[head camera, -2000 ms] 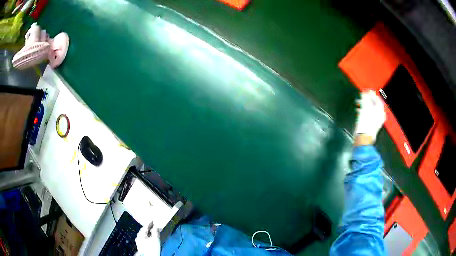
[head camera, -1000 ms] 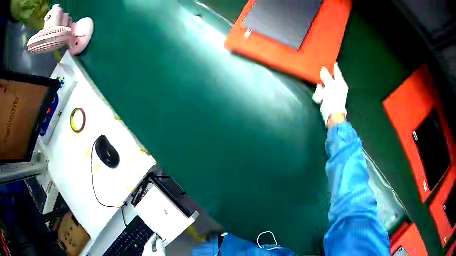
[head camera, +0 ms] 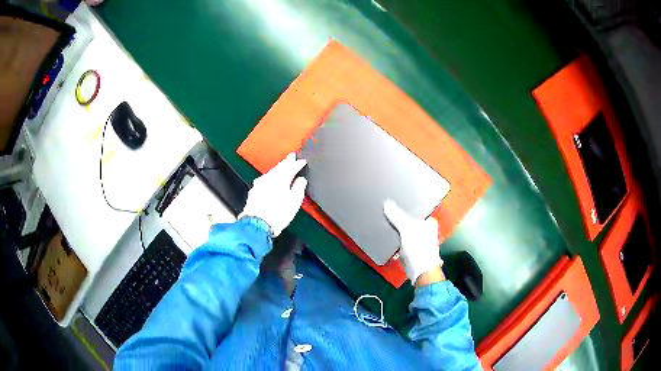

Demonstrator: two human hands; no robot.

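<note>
A tablet (head camera: 370, 174), matte grey back up, is over an orange-red foam pad (head camera: 326, 80) on the green bench in front of me. My left hand (head camera: 279, 194), in a white glove, is at the tablet's left edge, its fingertips touching the edge. My right hand (head camera: 417, 239), also gloved, grips the tablet's near right side, thumb on the grey back, other fingers hidden beneath. Whether the tablet rests flat on the pad or is slightly raised, I cannot tell.
More foam pads with dark tablets (head camera: 601, 167) lie at the right. Stacked pads with a grey tablet (head camera: 543, 337) are at the lower right, near a black handheld device (head camera: 464, 274). A white table (head camera: 72, 159) at the left holds a mouse (head camera: 128, 125) and tape roll (head camera: 88, 88); a keyboard (head camera: 141, 290) sits below.
The pad and grey tablet have come from the far side to the bench in front of me. My right hand has moved from the pad's edge to the tablet, and my left hand has come up to it.
</note>
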